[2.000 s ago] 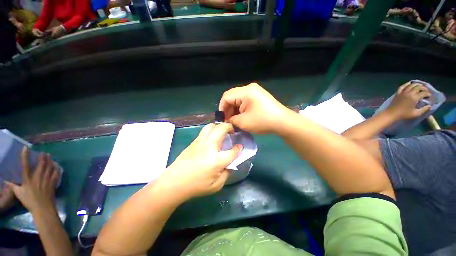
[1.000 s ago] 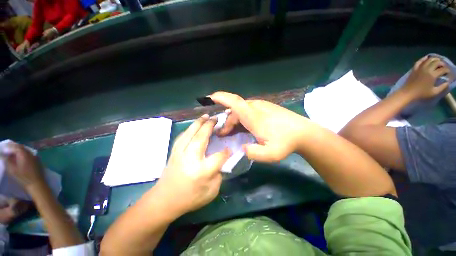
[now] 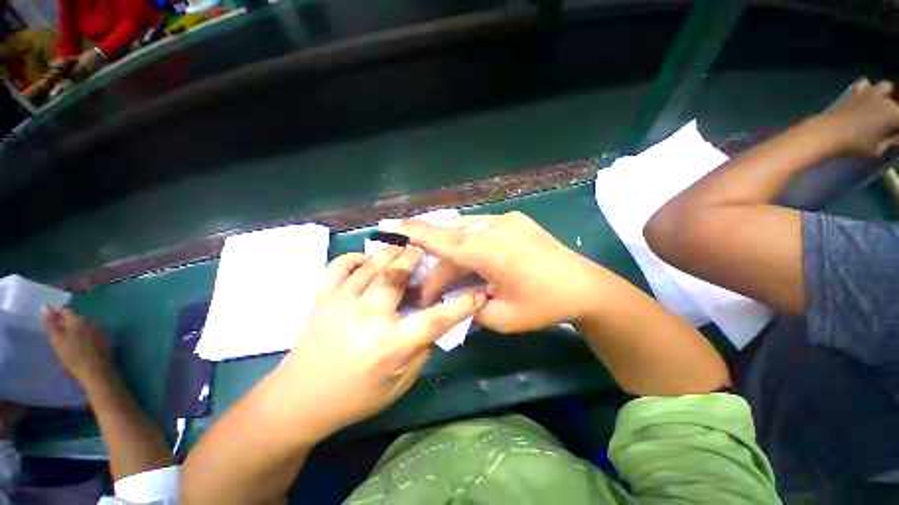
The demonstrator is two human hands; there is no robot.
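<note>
A piece wrapped in white paper (image 3: 453, 333) lies on the green table in front of me, mostly hidden under my hands; its contents do not show. My left hand (image 3: 360, 330) lies over its left side, with fingers and thumb on the paper. My right hand (image 3: 503, 266) presses on its top and right side. A small black patch (image 3: 389, 238) sits at the tip of a right-hand finger. A stack of white paper (image 3: 266, 291) lies left of my hands.
A black slab (image 3: 189, 360) with a white cable lies left of the stack. Fanned white sheets (image 3: 670, 187) lie at right, partly under a neighbour's arm (image 3: 749, 212). Another person's hand (image 3: 79, 345) is at a white wrapped item (image 3: 34, 340) at far left. A dark trough runs behind the table.
My right hand has come down from above the piece onto the paper, and its fingers have flattened. The right neighbour's arm has moved further over the fanned sheets.
</note>
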